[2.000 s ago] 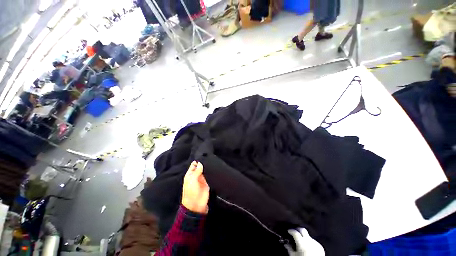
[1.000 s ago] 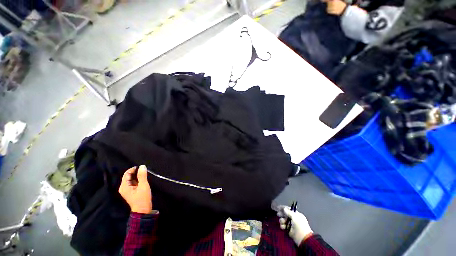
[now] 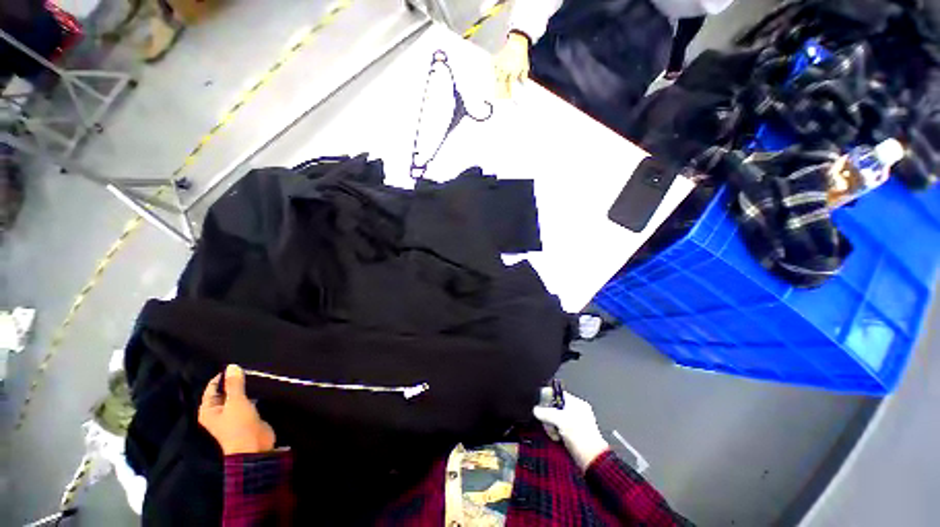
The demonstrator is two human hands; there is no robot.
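A large black garment [image 3: 340, 278] lies heaped over the near part of the white table and my lap. A light zipper [image 3: 330, 384] runs across its near side, with a pull at its right end. My bare left hand [image 3: 235, 414] pinches the cloth at the zipper's left end. My white-gloved right hand [image 3: 572, 420] is at the garment's right edge, with small dark snips [image 3: 558, 393] showing at its fingers. Whether its fingertips also touch the cloth is too small to tell.
A black hanger [image 3: 450, 115] and a smartphone [image 3: 641, 194] lie on the white table [image 3: 577, 154]. Another person's hand [image 3: 511, 64] rests at its far edge. A blue crate [image 3: 763, 299] with plaid garments [image 3: 789, 206] stands right. A metal rack frame [image 3: 299, 113] stands behind.
The view has swung down and right, bringing the crate into view. The zipper now lies nearly straight across. Another person's hand has come to the table's far edge. My right hand still has the snips.
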